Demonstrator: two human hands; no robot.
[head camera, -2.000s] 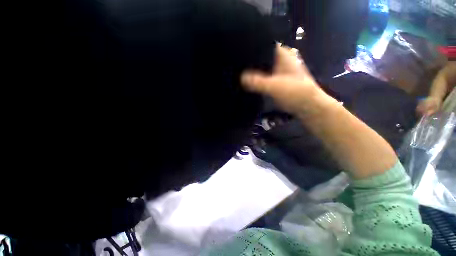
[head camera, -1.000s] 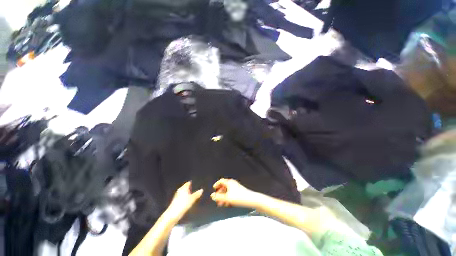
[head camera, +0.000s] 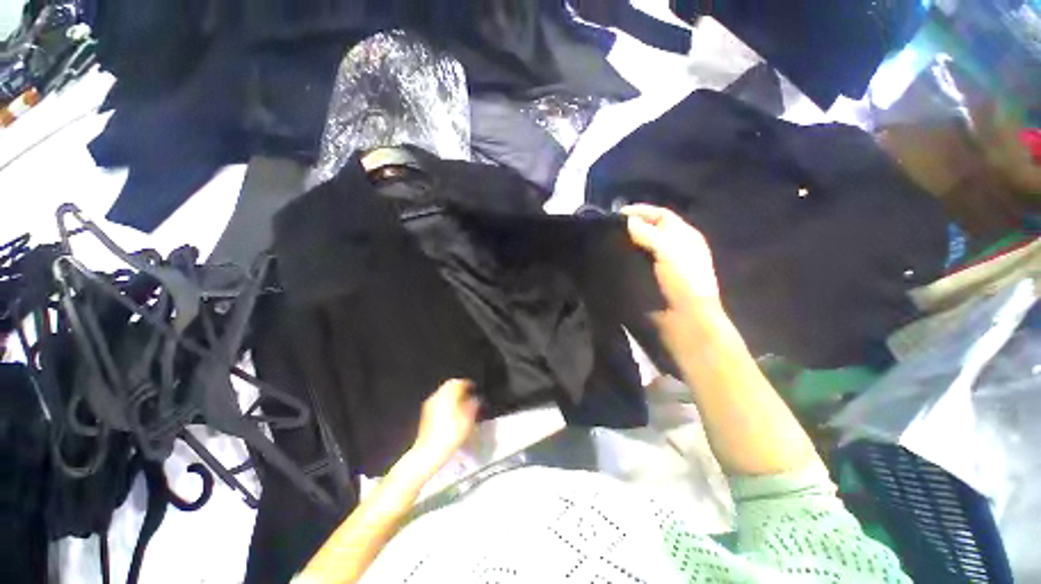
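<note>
A black jacket lies spread before me, collar away from me. Its right front is lifted open and the shiny black lining shows. My right hand is raised at the right and grips the lifted front edge. My left hand is at the lower middle of the jacket, fingers curled on the cloth near its hem; the fingertips are blurred. No hanger shows inside the jacket.
Tangled black hangers lie at left. A clear bag lies beyond the collar, a dark garment heap behind it. A black garment pile is at right. A dark slatted crate and clear plastic are lower right.
My right hand has moved up and right, opening the jacket front that lay flat. My left hand has moved slightly up. The view has shifted, showing more of the hangers.
</note>
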